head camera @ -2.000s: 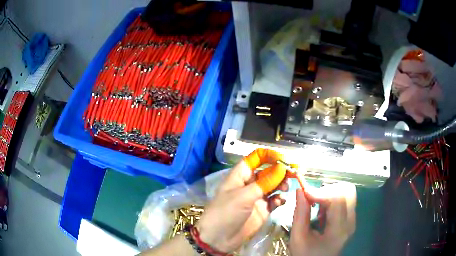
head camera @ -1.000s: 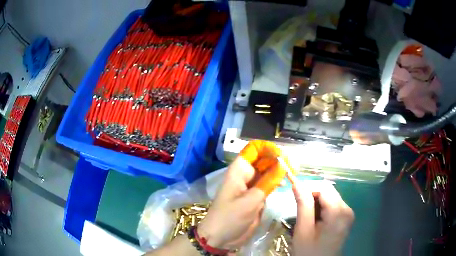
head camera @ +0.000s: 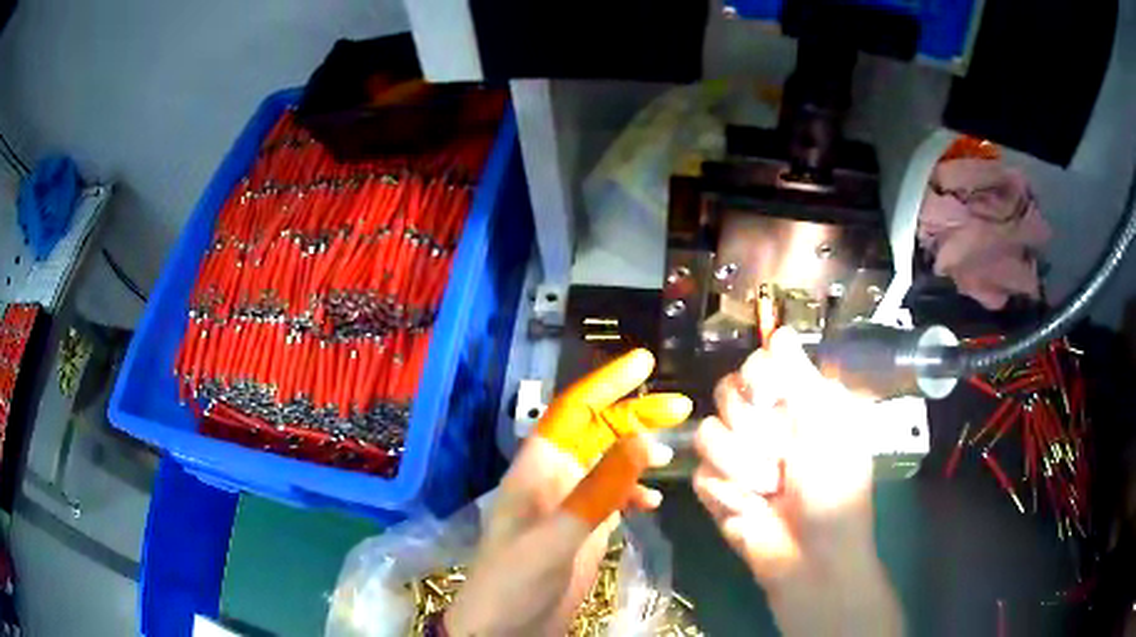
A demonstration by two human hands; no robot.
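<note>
My right hand (head camera: pixel 791 448), brightly lit, pinches a red lead (head camera: pixel 766 334) whose gold end points up into the brassy centre of the dark press die (head camera: pixel 735 268). My left hand (head camera: pixel 567 479), with orange finger cots, is in front of the small black block (head camera: pixel 610 299); its fingers are partly apart near the thumb. Whether it holds something small between the fingers cannot be told. Brass terminals (head camera: pixel 436 597) lie in an open clear plastic bag (head camera: pixel 361 579) under my left wrist.
A blue bin (head camera: pixel 430 429) full of red leads stands left. A gooseneck lamp (head camera: pixel 922 355) reaches in from the right over the press. Loose red leads (head camera: pixel 1040 429) lie on the right beyond it. A pink cloth (head camera: pixel 984 230) lies behind. A white post (head camera: pixel 544 187) stands between bin and press.
My right hand has moved up and forward from beside my left hand to the die with the red lead. My left hand has moved left and its fingers have spread. The view has shifted.
</note>
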